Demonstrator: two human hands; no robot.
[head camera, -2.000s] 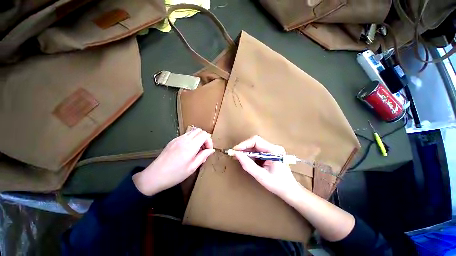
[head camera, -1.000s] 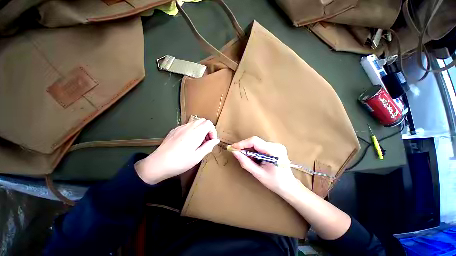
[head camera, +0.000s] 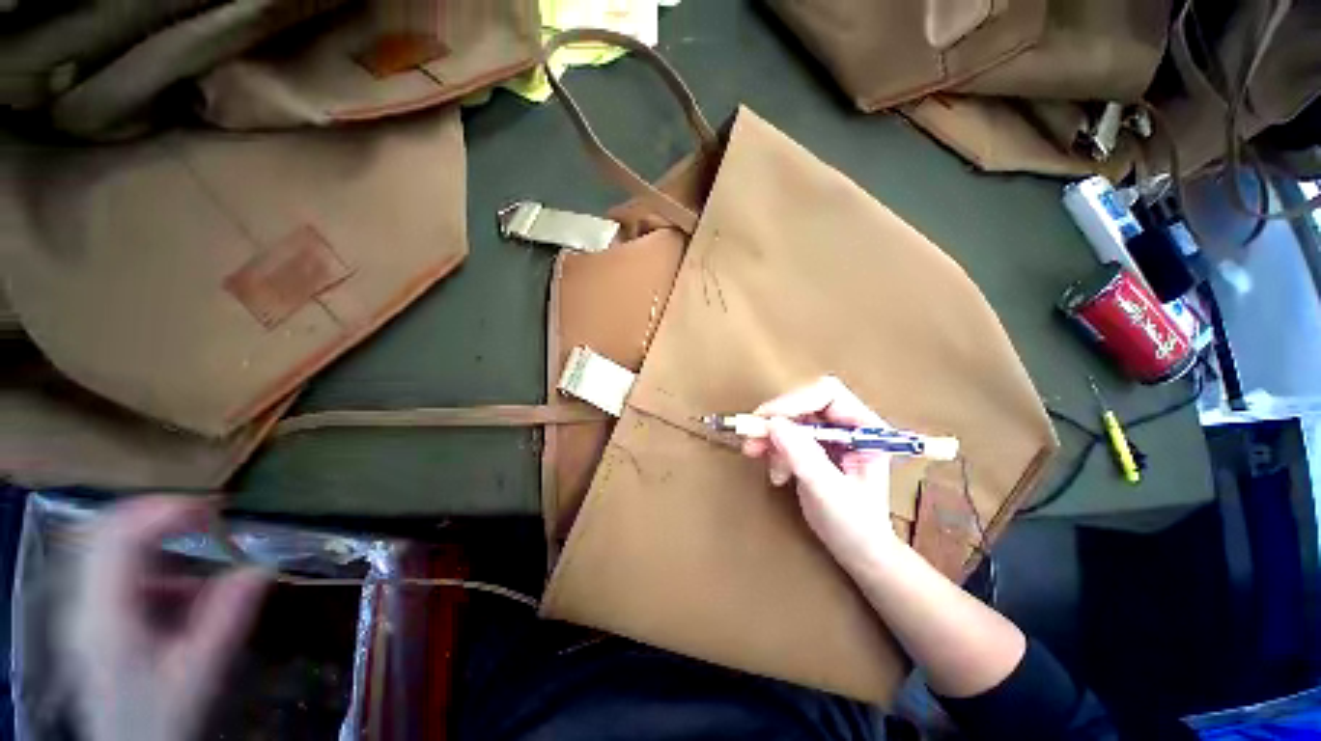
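A tan canvas bag (head camera: 840, 290) lies across the table edge in front of me, its opening to the left. Fine dark thread ends show near its opening edge. A pale webbing tab (head camera: 597, 379) stands out at that edge, with a second pale tab (head camera: 562, 226) above it. My right hand (head camera: 840, 471) holds a slim white-and-blue pen-shaped tool (head camera: 869, 437), its tip just over the fabric beside the seam. My left hand (head camera: 160, 615) is blurred at the lower left, off the bag; whether it holds anything is unclear.
Other tan bags lie at left (head camera: 131, 261) and at the far right (head camera: 927, 44). A red can (head camera: 1130, 322), a white power strip (head camera: 1104, 217) and a yellow-handled tool (head camera: 1120, 446) are on the right. Yellow cloth (head camera: 601, 32) lies beyond. Clear plastic (head camera: 362, 637) is at lower left.
My left hand has left the seam and moved to the lower left, uncovering the webbing tab. My right hand has moved slightly right with the tool, whose tip now points left off the seam.
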